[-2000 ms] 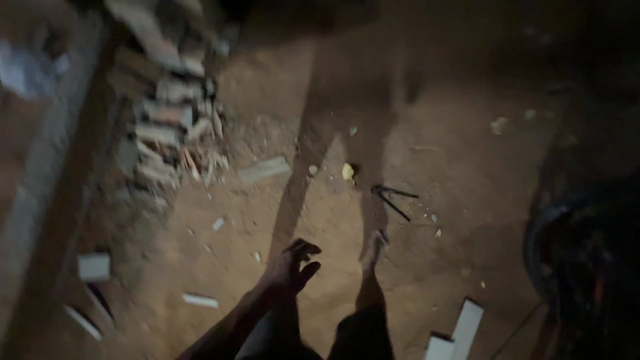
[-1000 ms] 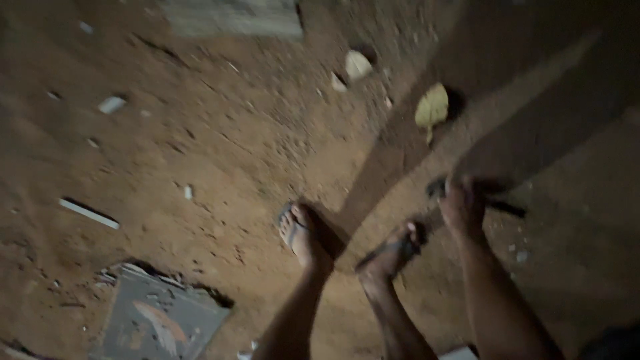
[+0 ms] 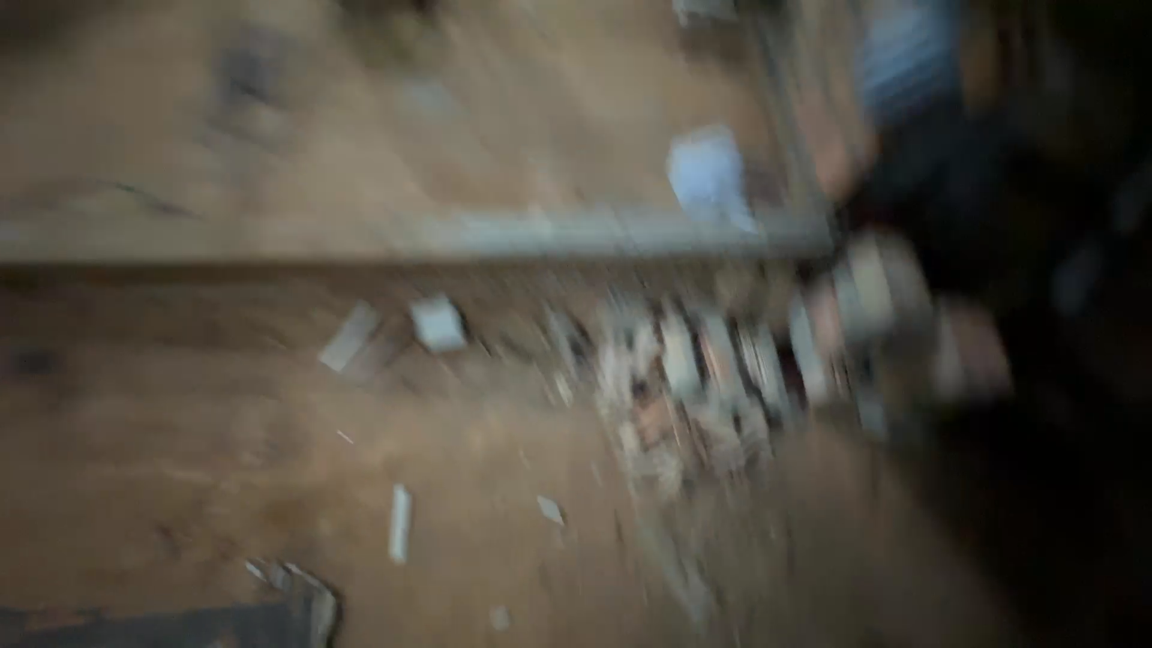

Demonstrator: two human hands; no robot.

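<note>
Neither my left hand nor my right hand shows in the head view, so what they hold cannot be seen. The whole view is blurred by motion. A heap of broken tile or rubble pieces point(image 3: 693, 378) lies right of the middle on the dirt ground. A pale square piece point(image 3: 438, 324) and a flat oblong piece point(image 3: 349, 337) lie to its left. Below them is a narrow white strip point(image 3: 400, 524), with a small white fragment point(image 3: 550, 510) to its right.
A long raised ledge point(image 3: 540, 232) crosses the view above the heap. A crumpled whitish thing point(image 3: 709, 175) lies against it. At the lower left is the edge of a dark flat panel point(image 3: 180, 627). The right side is in deep shadow.
The view has swung strongly. A second ago one hand was at a dark tool on the ground near my feet; hand, tool and feet are now out of view.
</note>
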